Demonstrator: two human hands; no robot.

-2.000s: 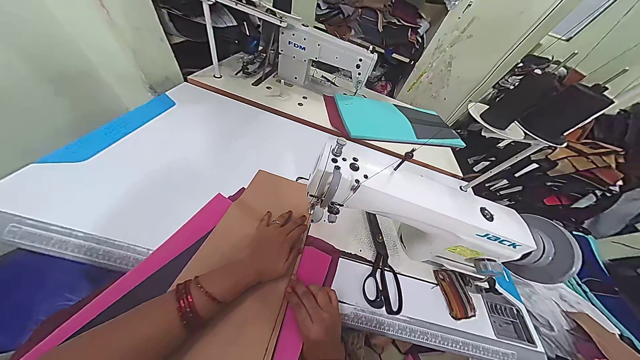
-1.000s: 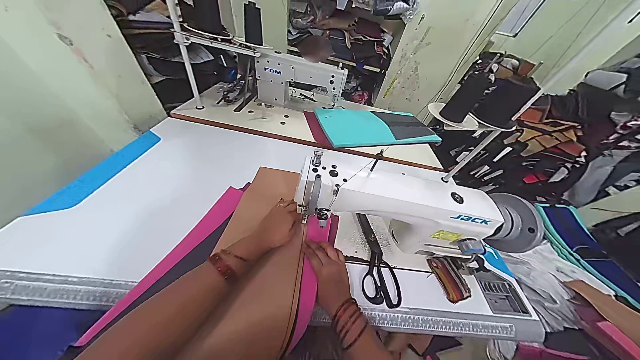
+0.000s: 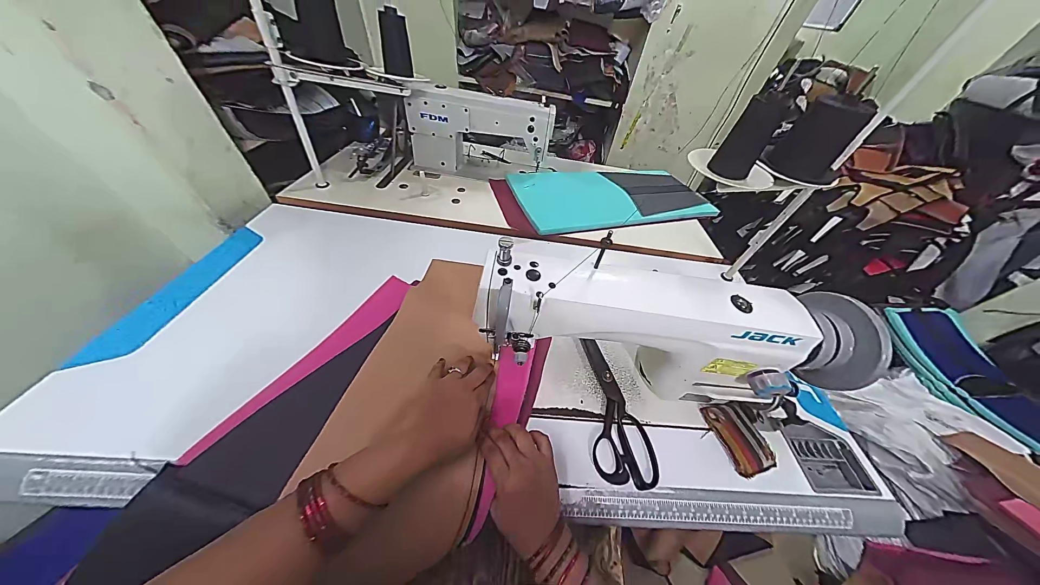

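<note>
A white Jack sewing machine (image 3: pixel 650 301) stands on the table with its needle area over a tan sheet of material (image 3: pixel 382 374). Pink material (image 3: pixel 510 390) lies along the tan edge, and dark grey material (image 3: pixel 276 414) shows at the left. My left hand (image 3: pixel 455 406) lies on the tan sheet just in front of the presser foot, fingers bent, fingertips near the edge. Close beside it, my right hand (image 3: pixel 522 479) rests on the pink strip, fingers pointing toward the needle. Whether either hand pinches the material cannot be told. Black-handled scissors (image 3: pixel 621 439) lie right of my hands.
Right of the scissors lies a striped bundle (image 3: pixel 739 439) near a small compartment tray (image 3: pixel 833 463). A ruler (image 3: pixel 715 512) runs along the table's front edge. Behind stand an FDM sewing machine (image 3: pixel 479 130) and turquoise panels (image 3: pixel 585 199). Thread cones (image 3: pixel 821 138) stand at the right.
My left hand was flat on the tan sheet two seconds ago; its fingers are now bent close to the presser foot. The tan sheet's far end has shifted relative to the machine. The view has moved somewhat.
</note>
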